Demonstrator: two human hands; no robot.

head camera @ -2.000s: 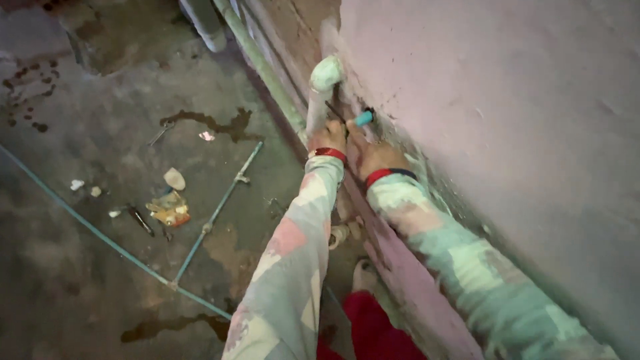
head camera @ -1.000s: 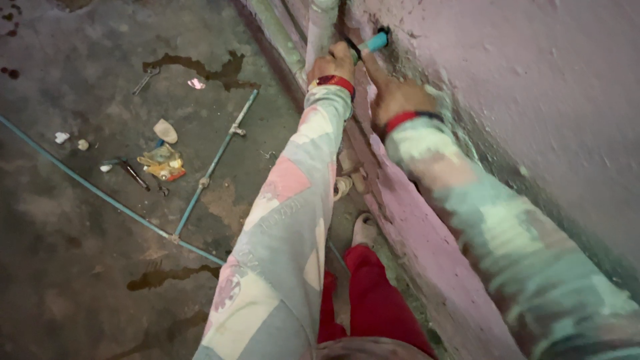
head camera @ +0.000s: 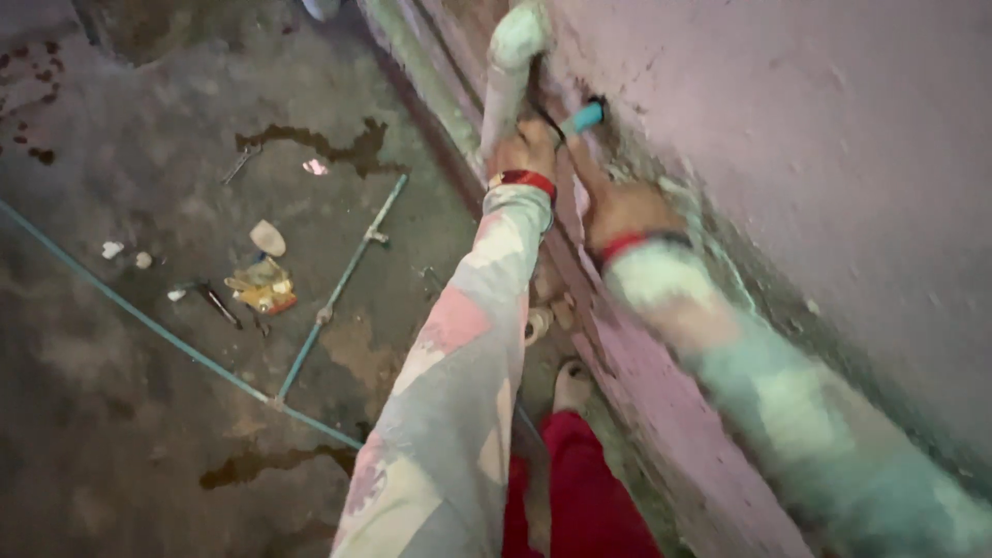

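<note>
A short blue pipe end (head camera: pixel 587 116) sticks out of a hole in the pink wall. My left hand (head camera: pixel 527 147) is beside it, close to a thick pale pipe with an elbow (head camera: pixel 519 39); its fingers are curled at a thin dark strip or tool (head camera: pixel 546 116) whose kind I cannot tell. Whether the fingers grip it is unclear. My right hand (head camera: pixel 632 205) is blurred, with a finger stretched toward the blue pipe end and the dark strip. What its other fingers do is hidden.
Thin blue pipes joined by a tee (head camera: pixel 277 403) lie on the wet, stained floor at left. Near them are a wrench (head camera: pixel 242 163), a dark-handled tool (head camera: pixel 221 304), a yellow plastic packet (head camera: pixel 263 287) and small white pieces (head camera: pixel 112 249). A pink ledge (head camera: pixel 659 380) runs along the wall.
Both hands stay near the blue pipe end throughout. The view has shifted, bringing the pale elbow back into sight since one second ago.
</note>
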